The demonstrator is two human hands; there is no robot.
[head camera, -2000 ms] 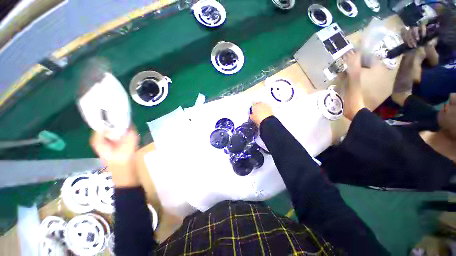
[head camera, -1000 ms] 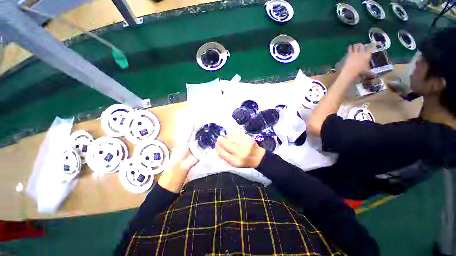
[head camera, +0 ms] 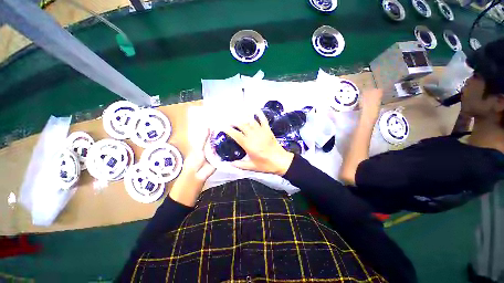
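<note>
My left hand point(head camera: 197, 160) holds the rim of a white round housing point(head camera: 211, 152) low over the white sheet point(head camera: 331, 160). A glossy black round cover point(head camera: 227, 146) sits in its middle. My right hand point(head camera: 260, 145) lies over the right side of this unit, fingers spread on the black cover and thumb at its lower edge. My fingers hide part of the cover, so its exact seating cannot be told. More glossy black covers point(head camera: 290, 124) lie clustered just beyond my right hand.
Several white bases point(head camera: 110, 160) lie on the brown bench at left, beside a folded foam sheet point(head camera: 47, 171). A green conveyor point(head camera: 182, 55) carries round units behind. A slanting grey bar point(head camera: 77, 52) stands at upper left. A grey-white box point(head camera: 395, 63) and another worker point(head camera: 431, 171) are at right.
My left hand has brought the white housing from the far left to the front of the sheet. My right hand has come from beside the cluster onto the black cover in it. The view has shifted.
</note>
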